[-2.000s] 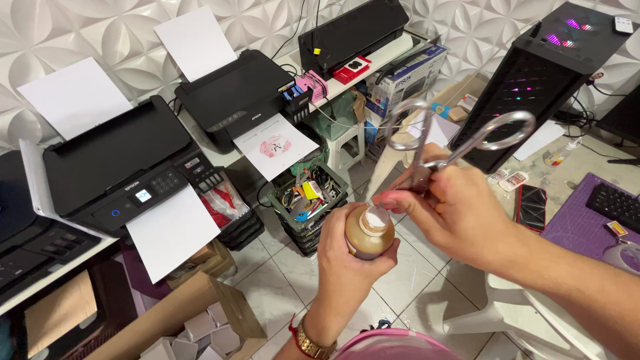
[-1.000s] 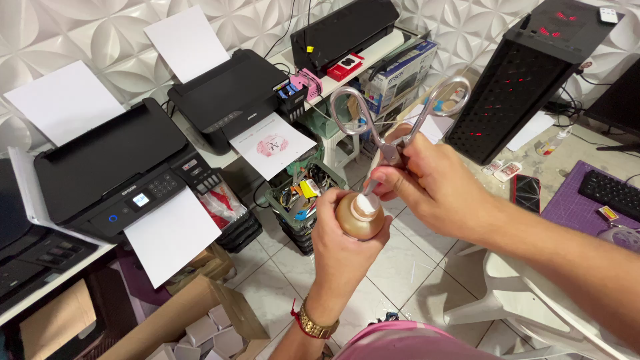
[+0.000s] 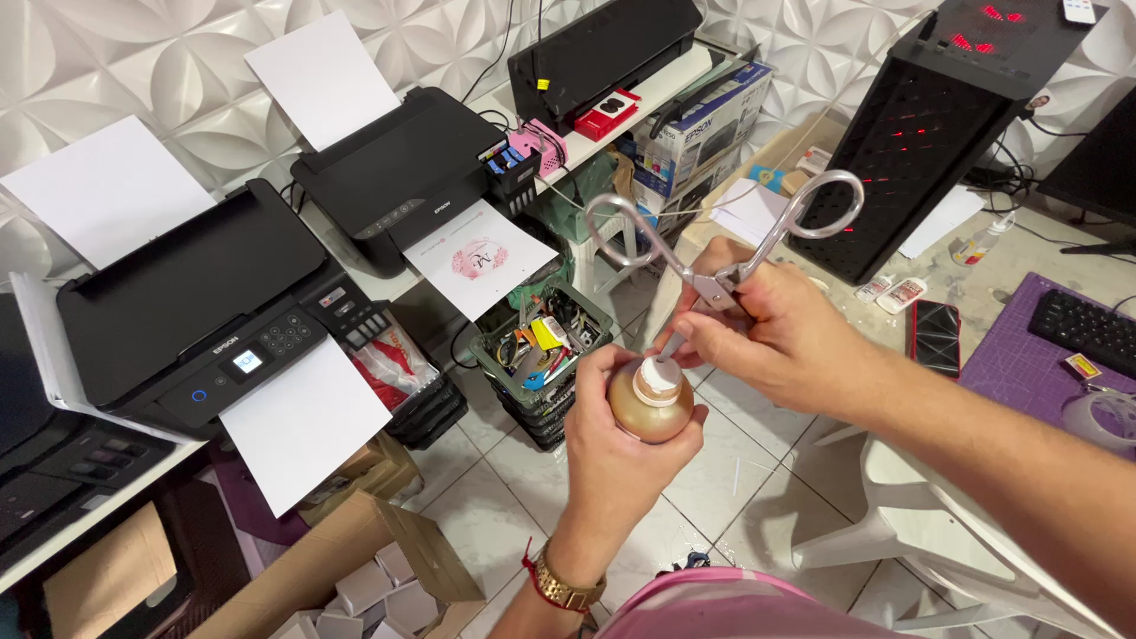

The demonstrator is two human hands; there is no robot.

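Observation:
My left hand (image 3: 621,435) is wrapped around a rounded, gold-coloured bottle (image 3: 650,413) with a white top, held upright over the floor. In my right hand (image 3: 754,328) is a pair of metal scissors (image 3: 714,288), gripped around the pivot and blades, with both ring handles pointing up and spread apart. The blade end touches the white top of the bottle near its edge; my fingers partly hide the blades. A gold watch (image 3: 568,577) and a red cord are on my left wrist.
Printers (image 3: 195,311) with white paper line the shelf at left. Below stand a basket of tools (image 3: 543,342) and a cardboard box (image 3: 311,568) of white pieces. At right are a white plastic chair (image 3: 941,515), a black computer tower (image 3: 905,133), a phone (image 3: 935,339) and a keyboard (image 3: 1087,328).
The scissors have changed tilt over the bottle and their ring handles stand wider apart than two seconds ago. Both hands keep their holds. The tower's lights have turned from pink to red.

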